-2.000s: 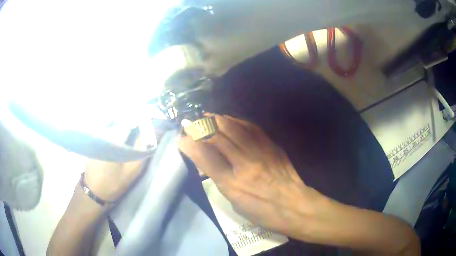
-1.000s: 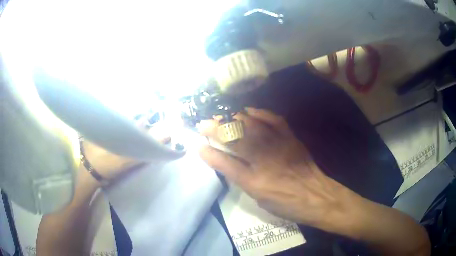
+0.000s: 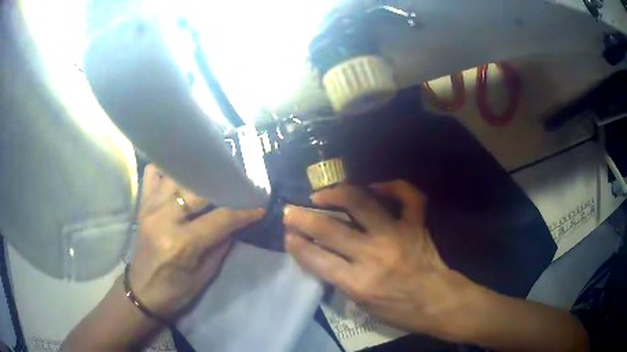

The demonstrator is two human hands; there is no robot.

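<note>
Dark fabric [image 3: 474,199] lies flat on the machine bed, under and to the right of the machine head. Pale fabric [image 3: 247,295] hangs towards me between my hands, with a dark edge at its top. My left hand [image 3: 182,240] has its index fingertip on that dark edge, below the glaring needle area. My right hand [image 3: 378,254] rests on the dark fabric with bent fingers, thumb and fingertips at the edge beside the left fingertip. Ribbed cream knobs [image 3: 359,82] sit above it. The needle and presser foot are lost in glare.
The cream machine arm [image 3: 474,34] crosses the top. Orange-red looped handles [image 3: 498,94] lie behind the dark fabric. A printed measuring strip [image 3: 574,221] shows at the right table edge. A pale rounded cover [image 3: 62,185] fills the left side under strong lamp glare.
My left hand has come out from behind the machine cover, its fingers now visible. My right hand has shifted slightly down. A dark edge now shows between the fingertips.
</note>
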